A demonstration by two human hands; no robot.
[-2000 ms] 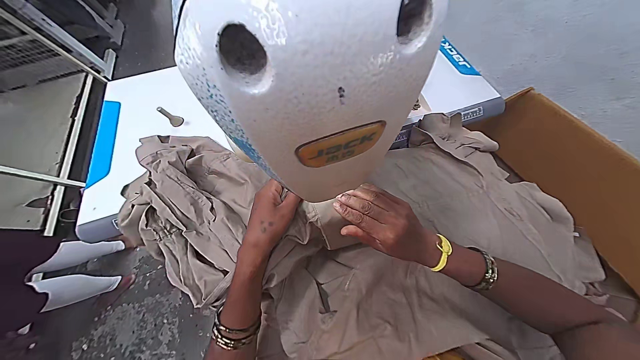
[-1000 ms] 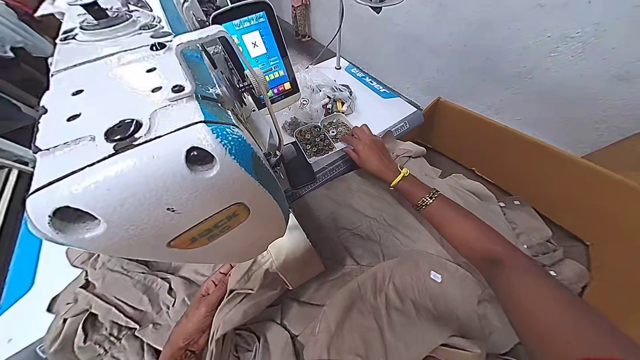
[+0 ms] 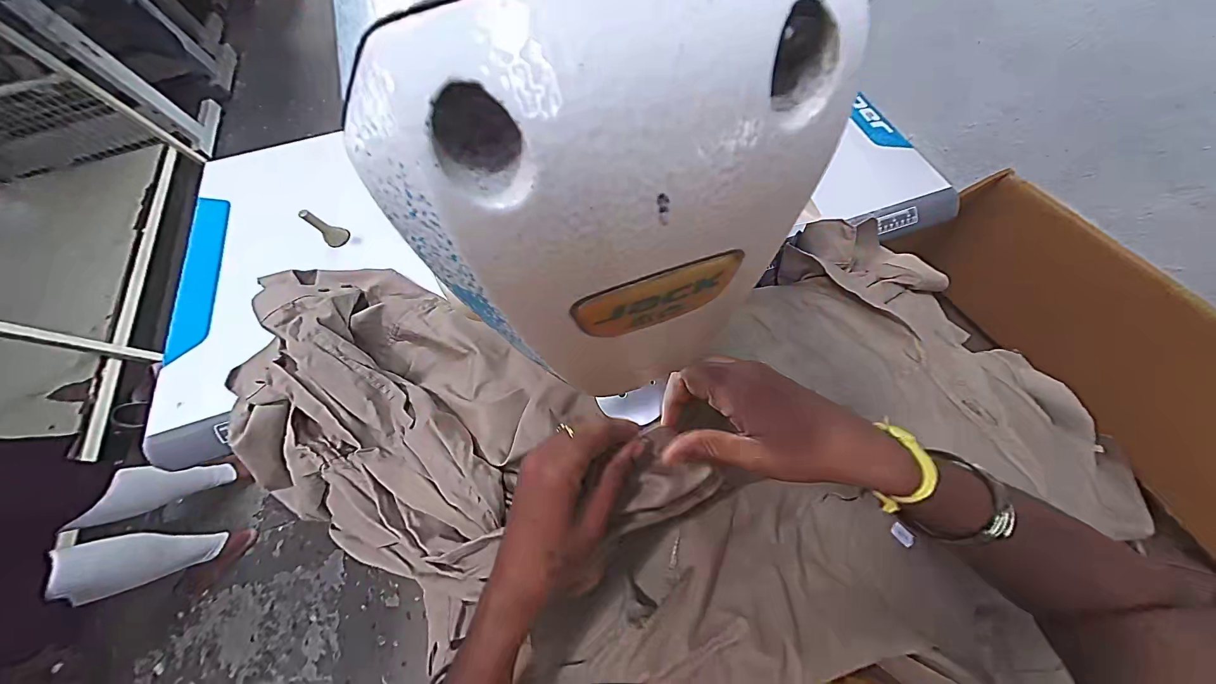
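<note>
The white head of a Jack sewing machine point(image 3: 608, 190) fills the upper middle and hides the needle area. Beige garment fabric point(image 3: 399, 427) lies bunched on the left of the machine table and spreads flatter to the right. My left hand point(image 3: 570, 503) has its fingers closed on the fabric just below the head. Close to its right, my right hand point(image 3: 760, 427), with a yellow band at the wrist, has thumb and forefinger curved at the fabric edge under the head. Whether a small part sits between those fingertips cannot be told.
A cardboard box wall point(image 3: 1073, 285) runs along the right. On the white tabletop point(image 3: 266, 180) lies a small spoon-like object point(image 3: 326, 229). A metal frame point(image 3: 114, 313) stands at the far left, above another person's lower legs point(image 3: 142, 532).
My right hand has come back from the small parts trays beside the screen to the fabric under the machine head. The view has swung considerably, and trays and screen are now out of sight.
</note>
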